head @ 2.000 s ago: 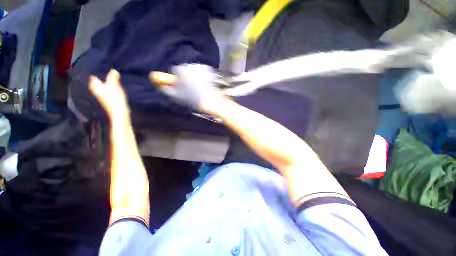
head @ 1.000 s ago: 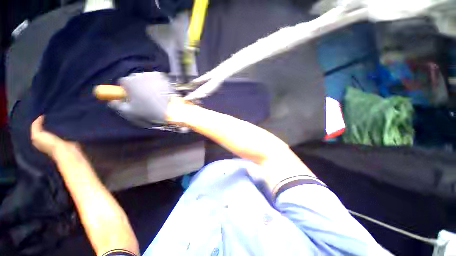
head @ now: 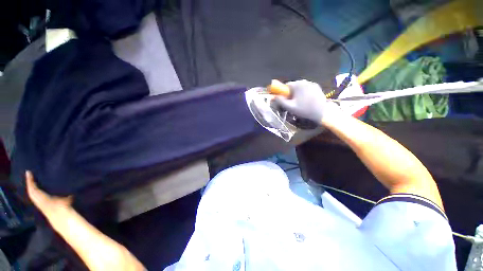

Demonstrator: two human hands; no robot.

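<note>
A navy garment [head: 175, 127] lies stretched over the padded arm, bunched at the left and smooth towards the middle. My right hand [head: 304, 100], in a grey glove, grips the steam iron [head: 269, 112] by its orange-brown handle. The iron's silver body is tilted at the right end of the padded arm. My left hand [head: 47, 198] is bare and lies at the lower left edge of the garment; its fingers are partly hidden by the cloth, so its hold cannot be told.
The dark grey ironing table [head: 238, 42] lies behind. A white and red iron rest [head: 349, 90] is beside my right hand. A whitish hose [head: 423, 91] and a blurred yellow hose [head: 418, 39] run right, near a green cloth [head: 418, 74]. A white box [head: 475, 254] is at lower right.
My right hand has moved the iron rightward, from over the garment to the arm's right end. The yellow hose has swung right. My left hand stays at the garment's left edge, lower in view.
</note>
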